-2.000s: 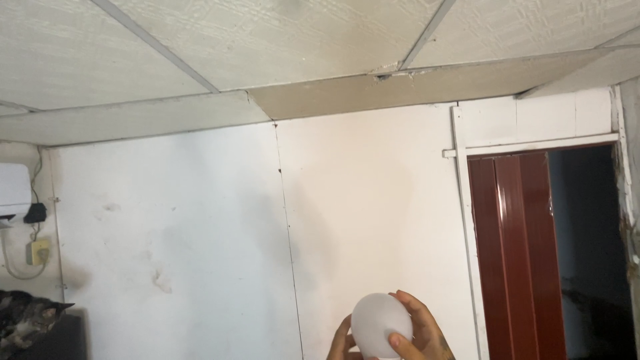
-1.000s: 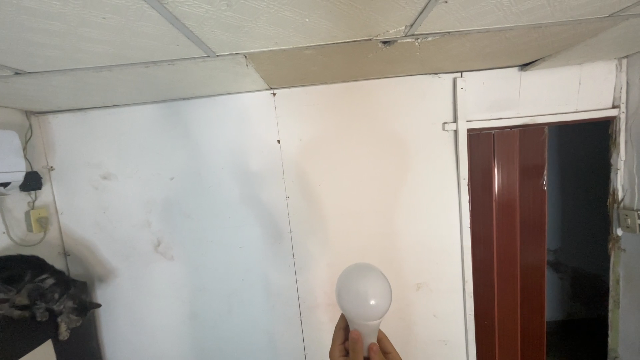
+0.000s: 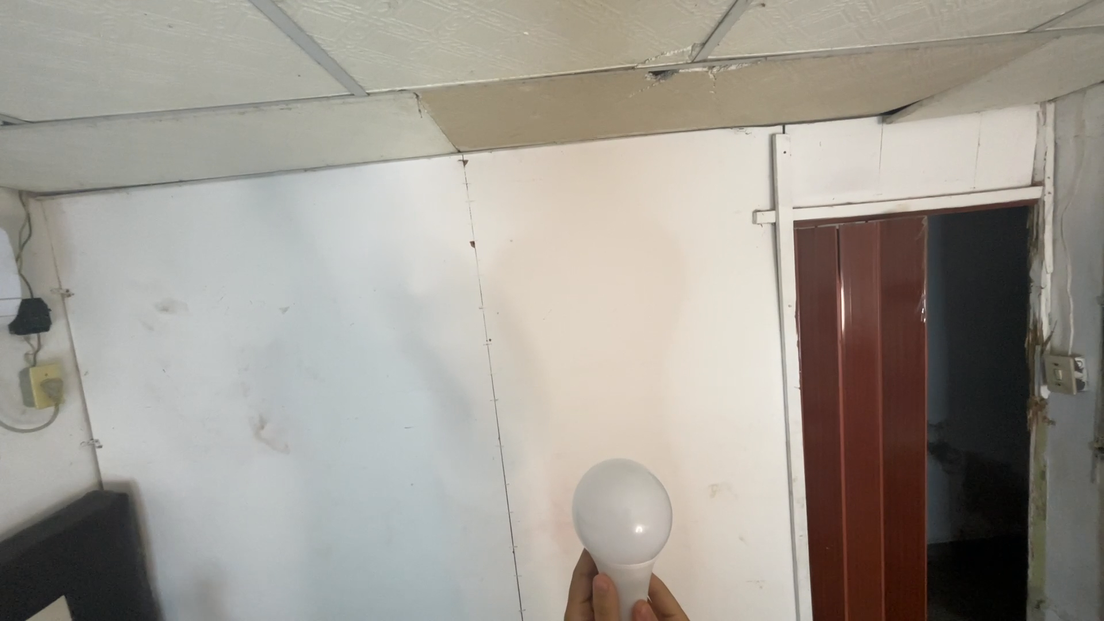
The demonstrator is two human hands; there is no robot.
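A white LED light bulb (image 3: 622, 513) stands upright near the bottom of the view, its frosted dome up and its narrower neck down. Fingertips grip the neck from both sides. Those of my left hand (image 3: 592, 591) are at its left side, and those of my right hand (image 3: 660, 599) are at its right. The bulb's base, both palms and the wrists are hidden below the frame's edge.
Behind is a white panel wall (image 3: 345, 345) under a ceiling with a damaged strip (image 3: 604, 99). To the right are a reddish-brown folding door (image 3: 862, 414) and a wall switch (image 3: 1065, 373). A yellow outlet (image 3: 43, 385) and black furniture (image 3: 69, 543) are at the left.
The bulb has turned from dome toward the camera to upright, held by its neck. The cat seen on the black furniture at the left is out of sight now.
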